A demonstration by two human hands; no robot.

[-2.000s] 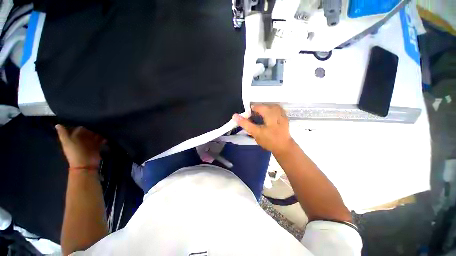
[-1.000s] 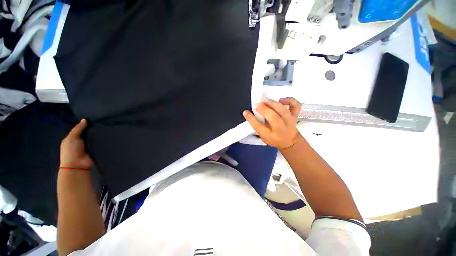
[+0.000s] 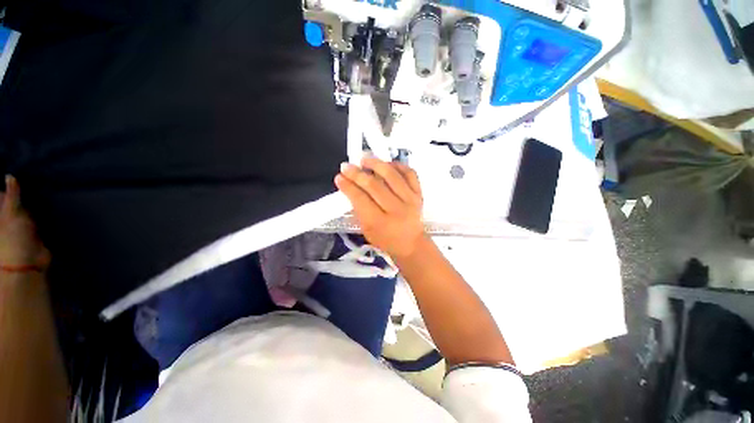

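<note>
A large black fabric panel (image 3: 190, 124) covers the left of the table and reaches the presser foot area (image 3: 355, 78) of the overlock machine. A white backing panel (image 3: 231, 240) shows as a rim along its front and right edges. My right hand (image 3: 384, 202) lies on the corner of this white rim just in front of the needle area, fingers together. My left hand (image 3: 18, 231) is at the far left edge of the picture, partly cut off, at the panel's left side. Its grip is hidden.
The machine head has grey dials (image 3: 426, 41) and a blue control panel (image 3: 546, 58). A mobile phone (image 3: 536, 186) lies to its right. A stack of white cut panels (image 3: 529, 297) is below the table edge at right. White strips (image 3: 355, 263) hang near the lap.
The view has turned towards the right, showing more of the machine head. My right hand has moved nearer the needle area. My left hand remains at the panel's left side, now partly cut off.
</note>
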